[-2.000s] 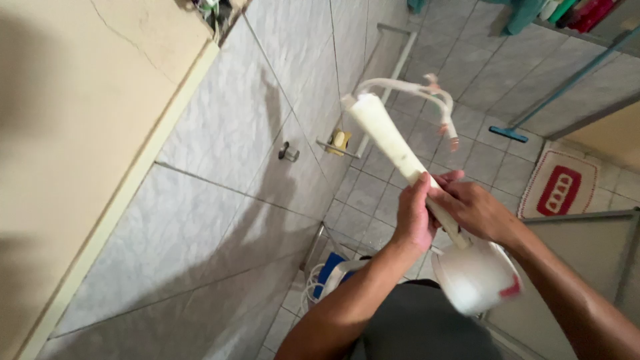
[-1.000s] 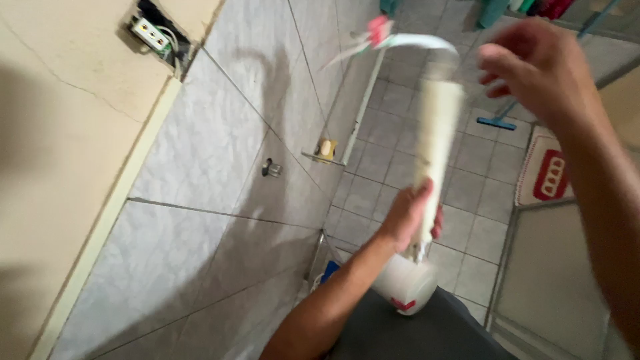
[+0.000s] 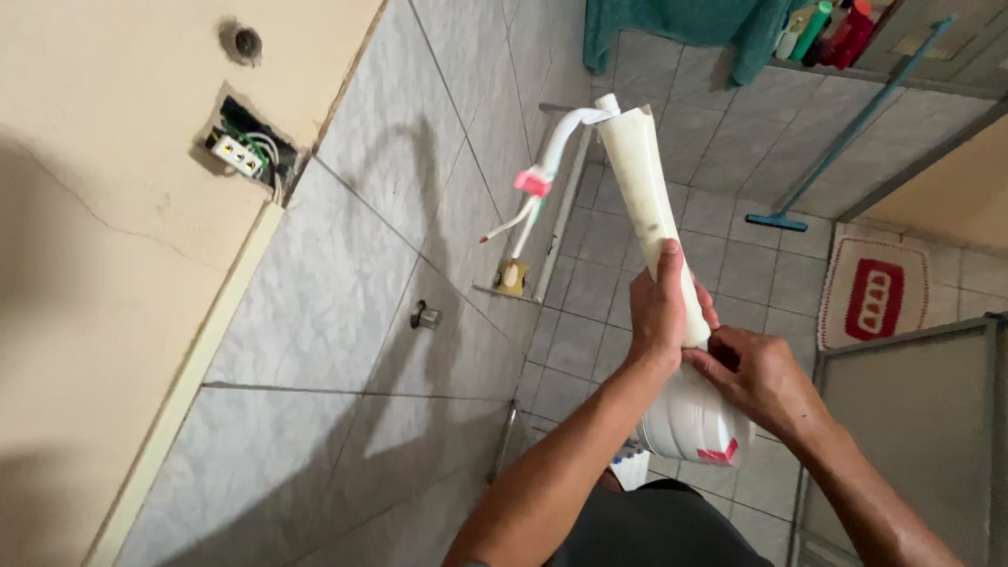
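Note:
An electric shower unit is in my hands, its off-white plastic arm tilted with the open end up and its rounded white shower body below. My left hand is wrapped around the lower part of the arm, the thumb lying along it. My right hand pinches at the joint between arm and body; what its fingertips hold there is partly hidden. Out of the arm's top end bends a white cable sleeve, with red tape on it and wires hanging below, their ends bare.
On the wall at left are a pipe hole, an opened box with a white terminal block and a cable channel. A metal valve stem sticks out of the tiles. Beyond are a soap shelf, a squeegee and a mat.
My right hand, raised away from the shower a second ago, is back at the lower end of the arm. The arm's top has tilted to the left. The view has shifted, showing more wall.

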